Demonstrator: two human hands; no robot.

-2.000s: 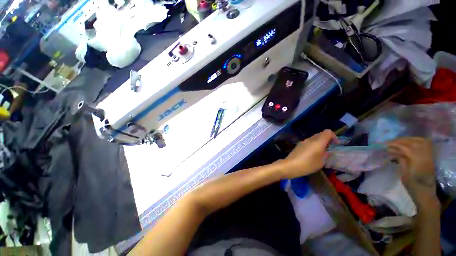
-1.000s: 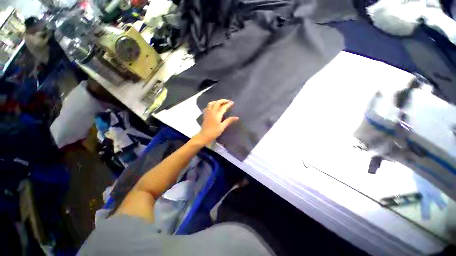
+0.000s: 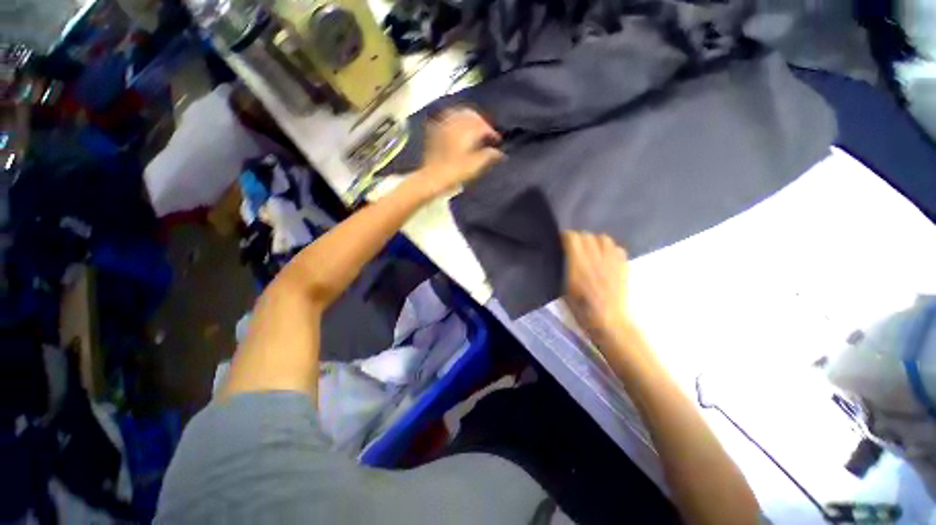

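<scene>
Dark grey fabric panels (image 3: 698, 154) lie across the left part of the white table. My left hand (image 3: 459, 147) pinches the edge of the dark grey cloth at its far left; the fingertips are blurred. My right hand (image 3: 595, 269) grips a near edge of the cloth, where a corner (image 3: 513, 246) is folded up between my hands. The white sewing machine head (image 3: 893, 374) is cut off at the right edge. Small dark snips (image 3: 862, 512) lie at the lower right.
A beige-yellow second machine (image 3: 344, 46) stands at the upper left. A blue bin (image 3: 421, 405) with light and grey cloth sits below the table edge. Cloth scraps (image 3: 282, 210) lie left of it. Navy cloth (image 3: 893, 138) lies behind the table.
The view has swung left from the machine. My right hand, earlier over the box of scraps at the right, now holds the grey cloth. My left hand has moved farther along the cloth.
</scene>
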